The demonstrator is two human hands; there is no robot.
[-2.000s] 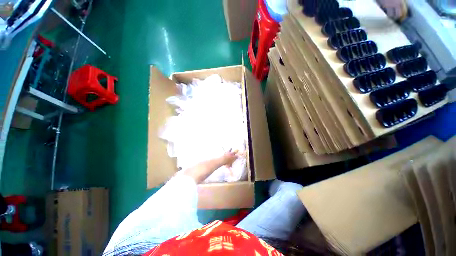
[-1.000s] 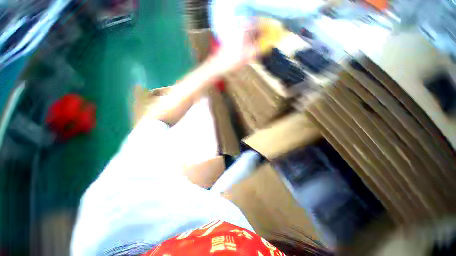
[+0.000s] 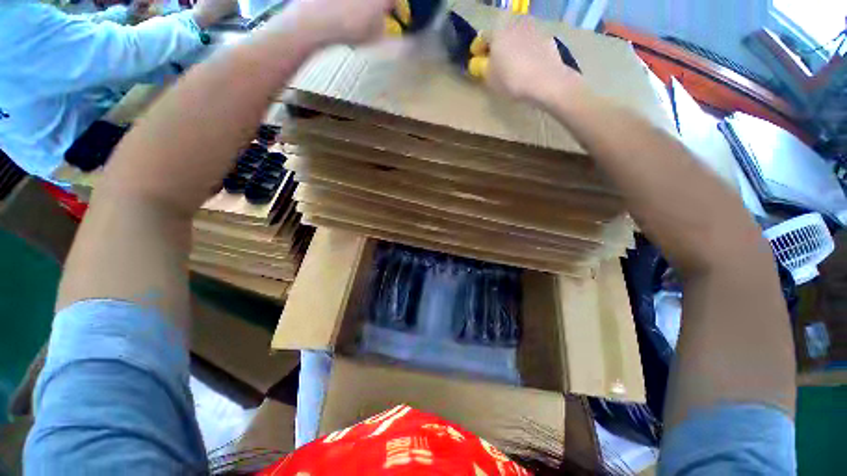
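My left hand (image 3: 348,17), in yellow finger cots, is at the top edge of the picture. Its fingers close on a black moulded part (image 3: 424,13). My right hand (image 3: 525,58), also in yellow finger cots, grips another dark piece (image 3: 460,39) at its fingertips. Both hands are above the top cardboard sheet (image 3: 548,112) of a tall stack. A pale, blurred patch, perhaps a clear bag, hangs between them. One more black part (image 3: 566,56) shows behind my right hand. Below the stack, the open carton (image 3: 320,288) holds rows of bagged black parts (image 3: 441,293).
A co-worker's sleeve (image 3: 93,51) is at upper left. A second stack (image 3: 237,246) carries black parts at left. A black bin liner (image 3: 650,297) with clear plastic is right of the carton. A white slotted basket (image 3: 801,246) and papers (image 3: 789,167) are further right.
The view has turned from the carton of clear bags to the cardboard stack and packing carton. The bare arm has left the bag carton. Both hands now show above the stack with dark parts.
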